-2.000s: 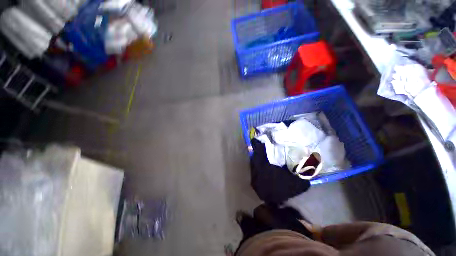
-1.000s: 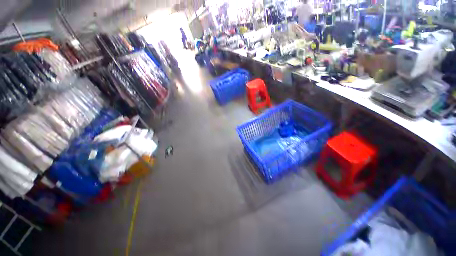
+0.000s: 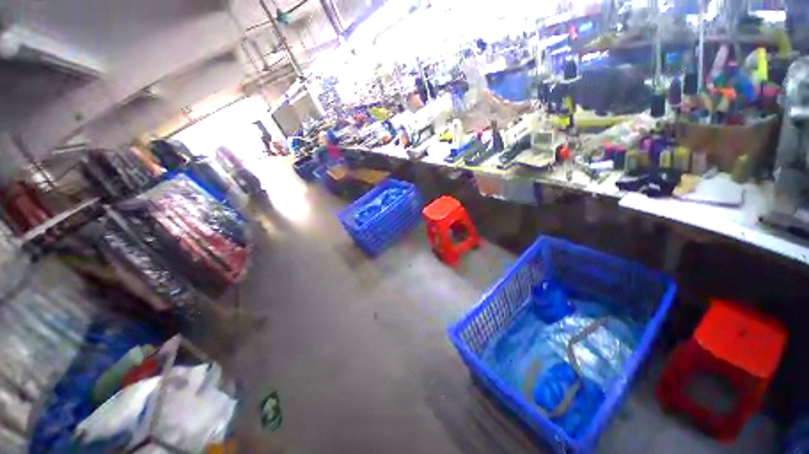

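Neither of my hands is in the picture. Nearest in front of me is a large blue plastic crate [image 3: 652, 341] on the floor. It holds blue plastic bags [image 3: 557, 386] and clear, shiny plastic wrapping. A red plastic stool [image 3: 741, 341] stands to its right, close to the crate. A smaller-looking red stool [image 3: 451, 226] stands farther along, beside another blue crate [image 3: 386, 232] with blue contents.
A long worktable [image 3: 710, 223] with sewing machines, thread cones and a cardboard box [image 3: 727, 146] runs along the right. Bagged garments [image 3: 200, 226] hang on the left. White bundles [image 3: 191, 403] lie lower left. The grey floor aisle [image 3: 346, 337] runs between, towards bright light.
The view has swung up from the floor and my lap and moved forward along the aisle. The crate with blue bags now appears nearer; the crate with white cloth has left the picture.
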